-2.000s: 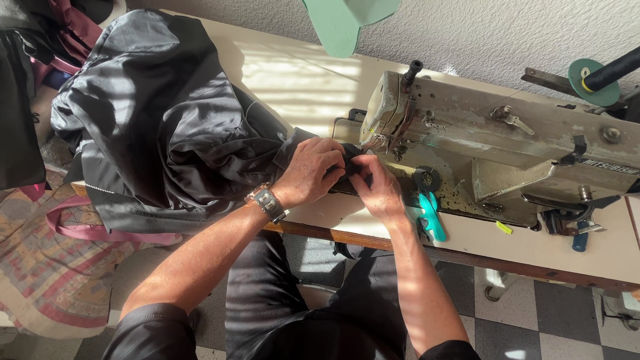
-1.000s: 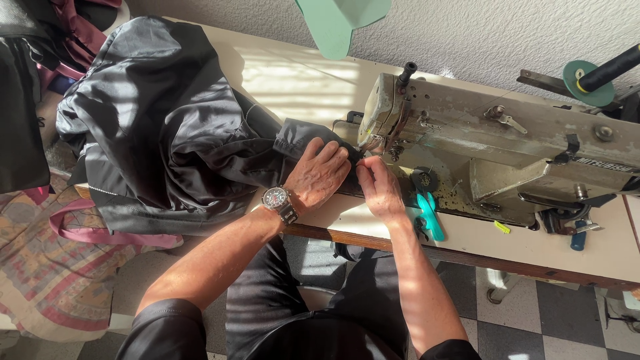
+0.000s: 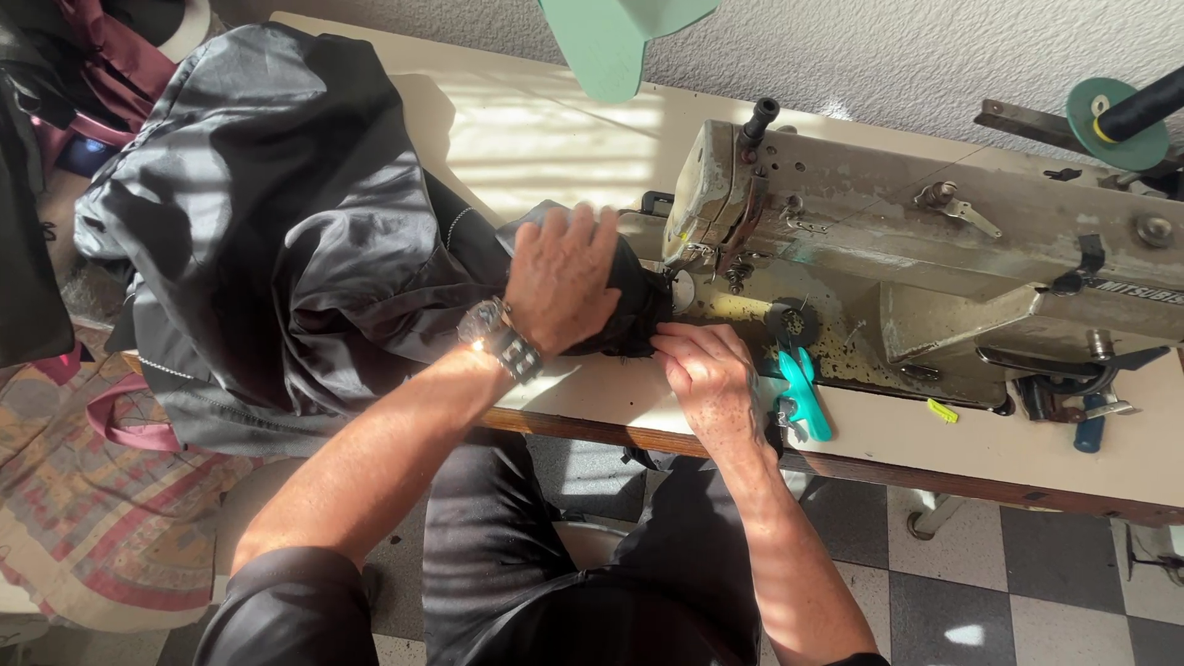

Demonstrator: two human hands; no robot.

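Observation:
A dark satin-like garment [image 3: 351, 213] lies bunched over the left of the table and reaches the needle area of an industrial sewing machine [image 3: 888, 213]. My left hand [image 3: 564, 282], with a metal wristwatch [image 3: 499, 340] on its wrist, rests flat on the cloth, fingers slightly spread. At the cloth's near right edge, just in front of the needle area, my right hand [image 3: 708, 375] pinches the fabric between thumb and fingers. Teal thread snips [image 3: 807, 398] lie on the table right of my right hand, beside a dark round disc [image 3: 793, 324] on the machine bed.
The wooden table edge [image 3: 879, 476] runs along my lap. A yellow-green scrap [image 3: 942, 411] and a blue-handled tool [image 3: 1090, 425] lie at right. Behind stand a thread spool [image 3: 1138, 111] and a textured wall. Patterned cloth [image 3: 102, 518] hangs at left, and a green shape [image 3: 615, 46] overhangs the table.
My left hand has gone from bent fingers near the needle area to lying flatter on the cloth, farther from my right hand. My right hand stays near the cloth's edge.

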